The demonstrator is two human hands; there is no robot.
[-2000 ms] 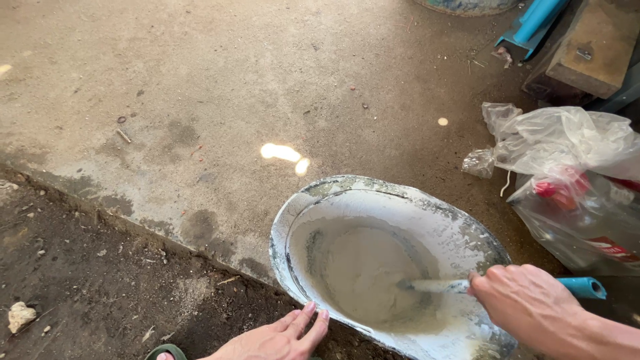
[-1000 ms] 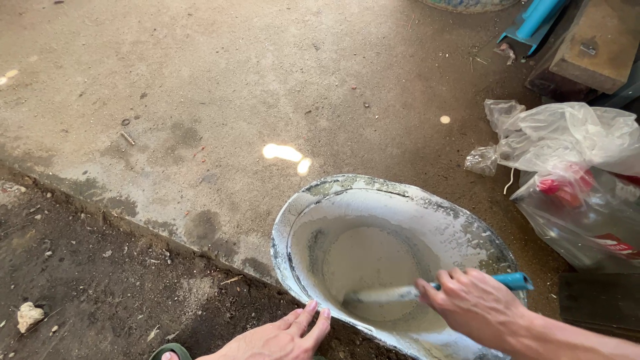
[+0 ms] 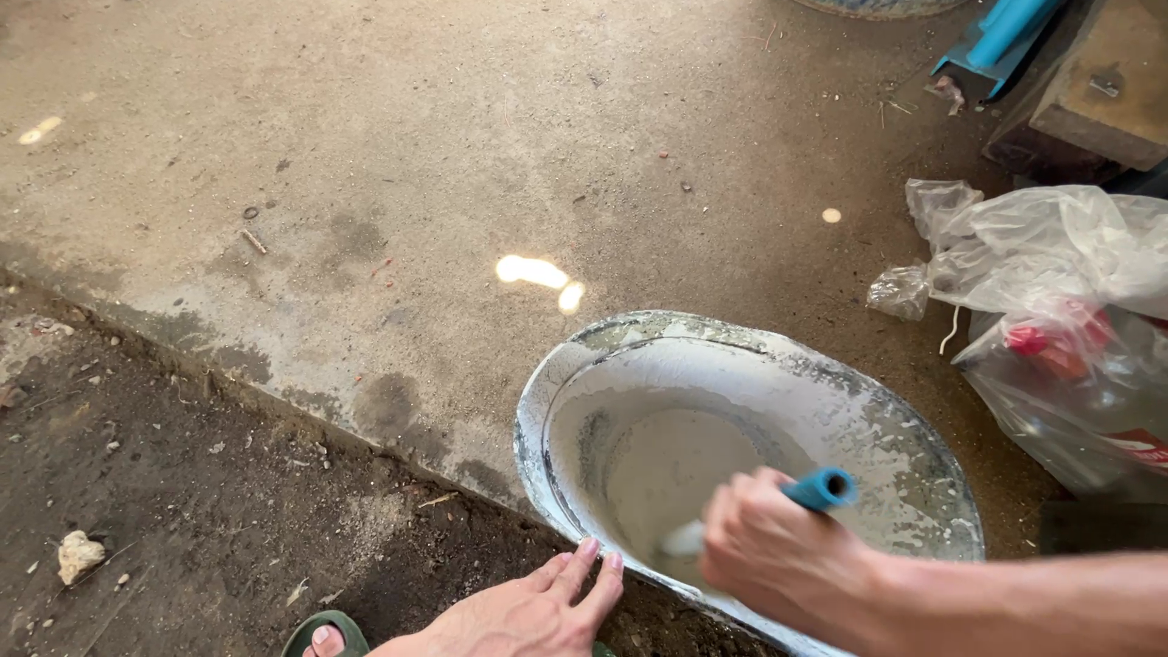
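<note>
A worn oval basin (image 3: 630,324) with a whitish crust holds a thin grey slurry (image 3: 680,465). My right hand (image 3: 776,538) is closed around a blue pipe (image 3: 826,490), its hollow end poking out above the fist. The pipe's pale, coated lower part dips into the slurry, blurred, and my fingers hide its middle. At the basin's near left rim rests my left hand (image 3: 547,598), its fingertips touching the edge and its fingers loosely spread.
The basin straddles the edge of a concrete slab (image 3: 383,182) and lower bare soil (image 3: 182,547). Right of it lie clear plastic bags (image 3: 1049,246). Beyond are a block (image 3: 1109,91) and a blue metal piece (image 3: 1004,36). A sandalled foot (image 3: 326,639) shows at the bottom.
My right hand has moved left across the basin with the pipe, which now stands more steeply. My left hand has stayed at the rim.
</note>
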